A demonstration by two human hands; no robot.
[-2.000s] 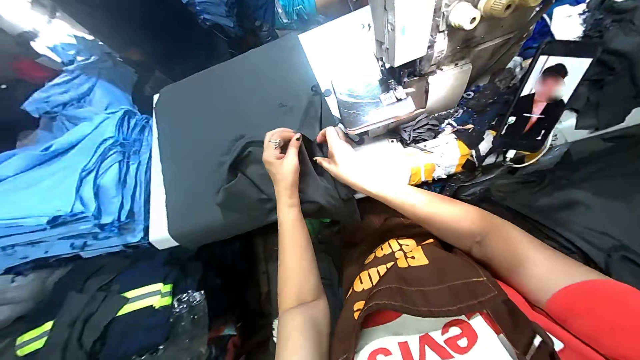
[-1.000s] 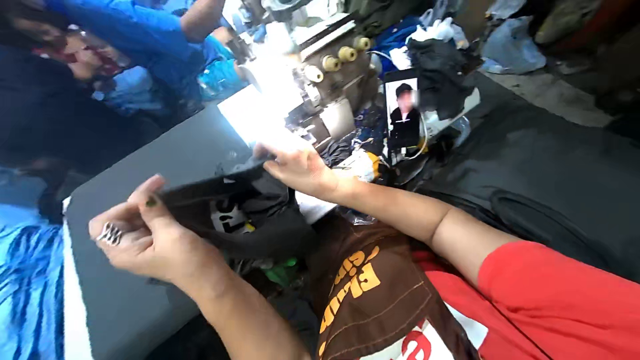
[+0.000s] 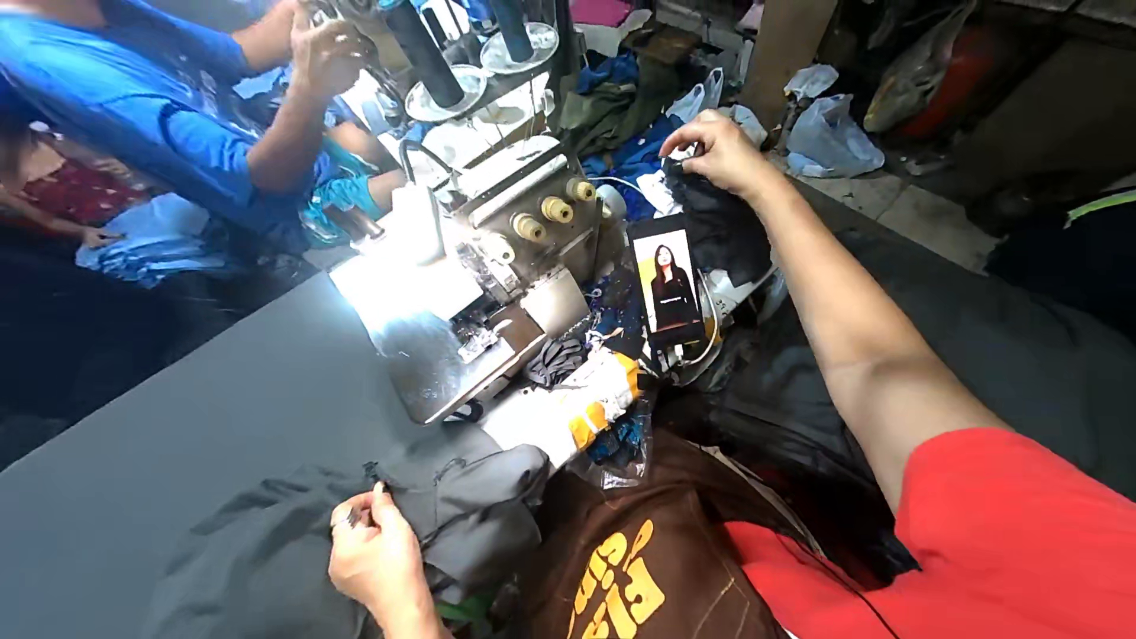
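At the lower left, my left hand (image 3: 377, 550), with a ring on one finger, pinches the edge of a dark grey cloth (image 3: 479, 506) lying in folds on the grey tabletop. My right hand (image 3: 719, 160) is stretched out past the phone, its fingertips closed on a small black fabric piece at the top of a black cloth pile (image 3: 723, 226). Between the hands stands an overlock sewing machine (image 3: 532, 231) with cream tension dials and a brightly lit needle area. A phone (image 3: 666, 280) showing a picture of a person leans beside it.
Two dark thread cones (image 3: 426, 58) stand behind the machine. A co-worker in a blue shirt (image 3: 160, 106) is at the upper left, near stacked blue cloth (image 3: 160, 240). A white and orange bundle (image 3: 595, 399) lies in front of the machine. Plastic bags (image 3: 834, 138) sit on the floor.
My right hand has moved from the grey cloth near the machine out to the black pile beyond the phone. My left hand has lowered with the cloth. The view has swung considerably.
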